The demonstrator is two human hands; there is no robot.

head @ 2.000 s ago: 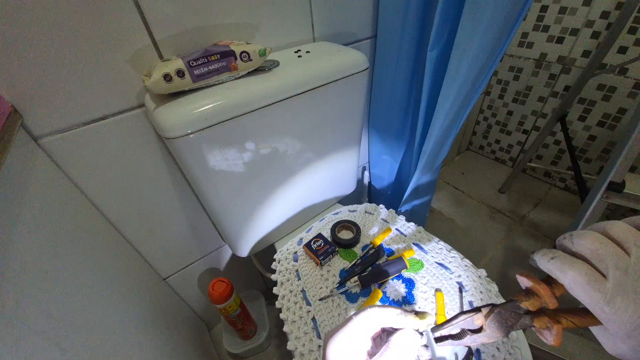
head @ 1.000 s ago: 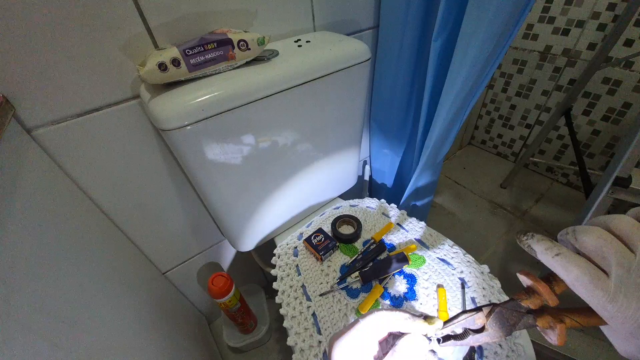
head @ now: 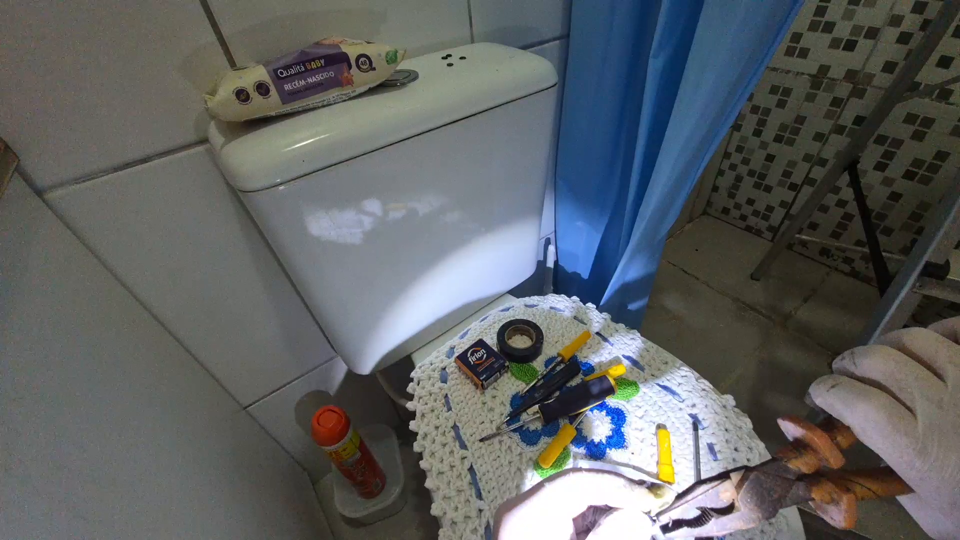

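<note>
My right hand (head: 892, 412), in a pale glove, grips the orange handles of worn combination pliers (head: 757, 495); their jaws are parted beside the fingertips of my left hand (head: 577, 502). Bright light washes out my left hand, its fingers curled at the jaws; what it holds cannot be made out. Just beyond it, on a white crocheted toilet lid cover (head: 465, 457), lie a black-handled screwdriver (head: 577, 397), several yellow-handled screwdrivers (head: 557, 444), a roll of black tape (head: 520, 340) and a small dark box (head: 481, 364).
A pack of wipes (head: 307, 79) lies on the toilet cistern (head: 405, 187). A red spray can (head: 349, 450) stands in a pale container (head: 394, 465) at lower left. A blue curtain (head: 630, 150) hangs behind, and a metal ladder (head: 892, 300) stands at right.
</note>
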